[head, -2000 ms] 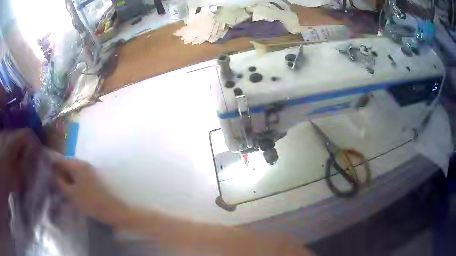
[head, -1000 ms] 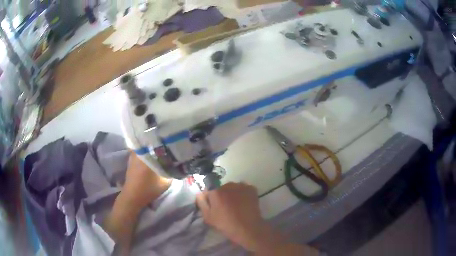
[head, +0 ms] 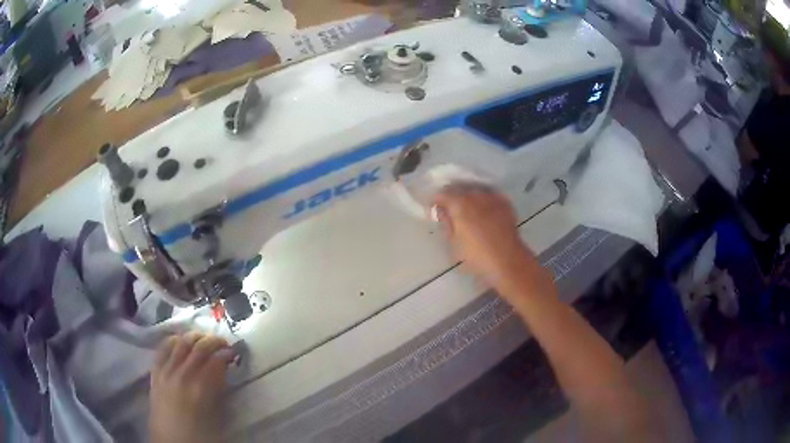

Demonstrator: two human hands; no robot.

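Note:
Grey-lilac cloth [head: 95,346] lies bunched left of and in front of the needle area [head: 227,313] of the white JACK machine [head: 333,189]. My left hand [head: 192,381] is on the cloth just in front of the presser foot, fingers curled over its edge. My right hand [head: 479,227] is in front of the machine's arm, right of the JACK lettering, with its fingers closed on a small white piece [head: 433,186]. That piece is blurred and partly hidden by the hand. The scissors do not show.
A scale [head: 390,385] runs along the table's grey front edge. White cloth [head: 617,186] hangs at the machine's right end. Cream cut pieces [head: 152,60] lie behind on a brown surface [head: 52,121]. A blue bin [head: 693,346] with cloth is at right.
The view has turned right. My right hand has left the needle area and moved right along the machine. My left hand is now in front of the needle. The scissors have gone from sight.

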